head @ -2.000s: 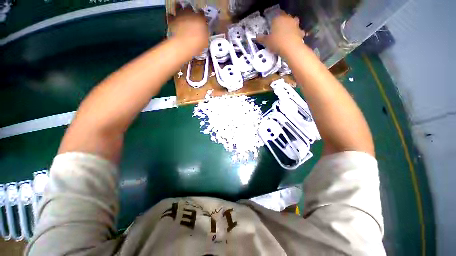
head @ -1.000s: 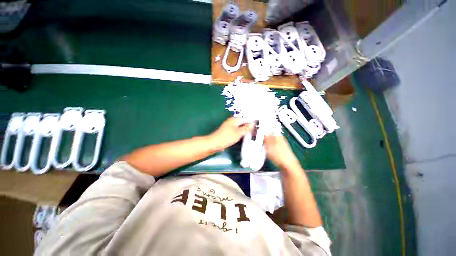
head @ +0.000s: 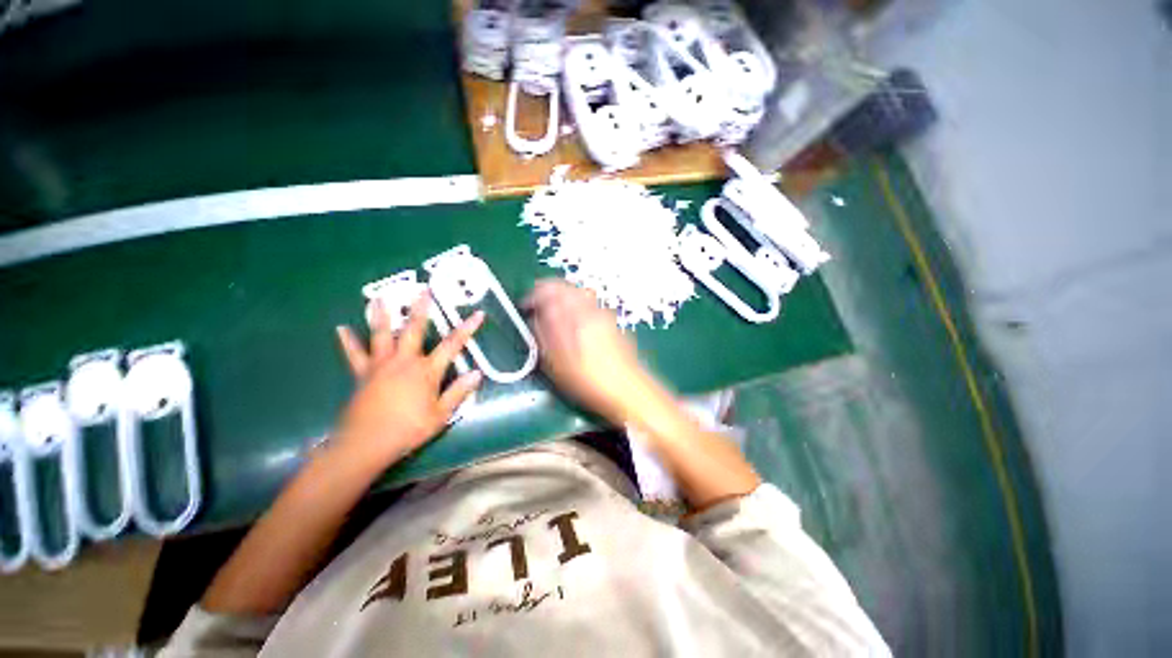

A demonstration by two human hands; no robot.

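Observation:
Two white looped plastic housings lie side by side on the green surface in front of me. The right one (head: pixel 485 312) is uncovered, its round head pointing away from me. The left one (head: pixel 397 293) is partly hidden under my left hand (head: pixel 401 386), which is spread flat over it with fingers apart. My right hand (head: pixel 578 341) is just right of the right housing, at the near left edge of the pile of small white inserts (head: pixel 617 244). Its fingers are blurred, and I cannot tell whether it holds anything.
A row of white housings (head: pixel 163 437) lies at the left. Stacked housings (head: pixel 668 84) sit on a brown board (head: pixel 501 174) at the top. More housings (head: pixel 745 264) lie right of the pile. A white strip (head: pixel 257 207) crosses the green surface. Cardboard (head: pixel 77 598) shows at lower left.
My hands have come from the stack on the board to the near surface. Two housings now lie separately there. My left hand has spread open, and my right hand has moved left beside the pile.

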